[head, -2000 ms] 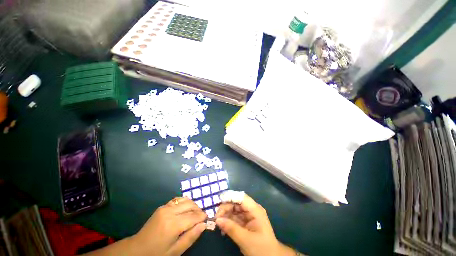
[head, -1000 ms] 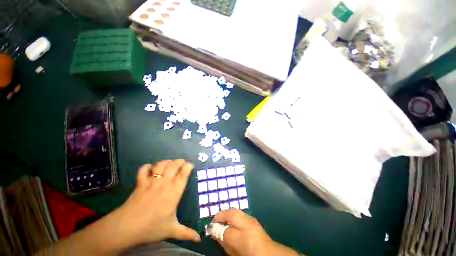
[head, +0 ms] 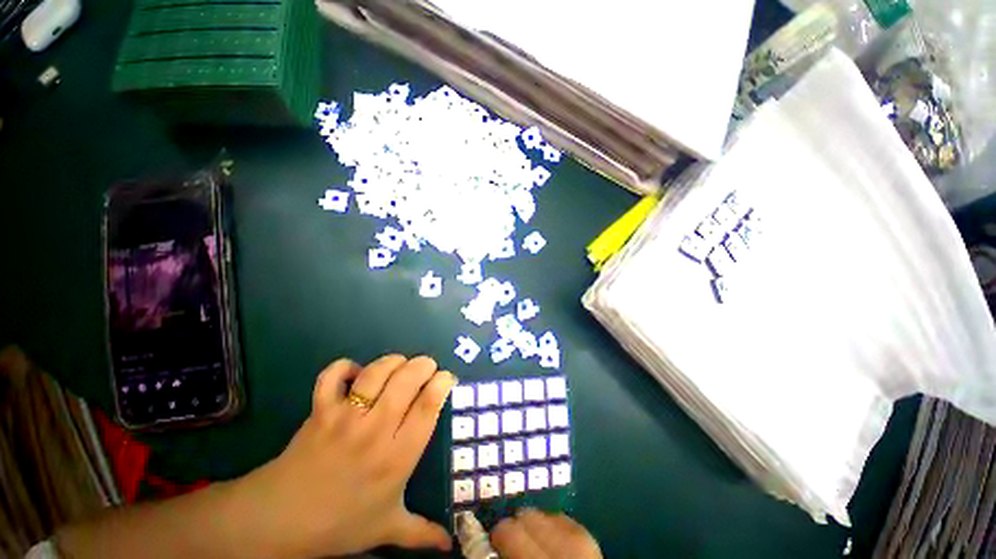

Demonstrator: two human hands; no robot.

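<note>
The gridded board panel (head: 511, 439) lies flat on the dark green tabletop, with rows of white squares and dark lines between them. My left hand (head: 377, 453) rests just left of the panel, fingers apart, with the fingertips near its upper left corner and the thumb low. My right hand (head: 535, 535) is at the panel's lower edge, cut off by the bottom of the picture. A white wrap shows on one of its fingers. Whether it holds a piece cannot be told. A loose pile of small white square pieces (head: 437, 169) lies above the panel, with several scattered down toward it.
A lit smartphone (head: 173, 300) lies left. Green stacked panels (head: 208, 49) stand upper left. A white-topped stack (head: 655, 66) is at the back. A large white packet (head: 765, 317) with dark strips lies right, by a yellow strip (head: 623, 232). Upright sheets (head: 941, 486) stand lower right.
The view has moved closer and lower. Earlier both hands were together at the panel's lower part; my left hand then moved to its left side. My right hand is now lower and more cut off.
</note>
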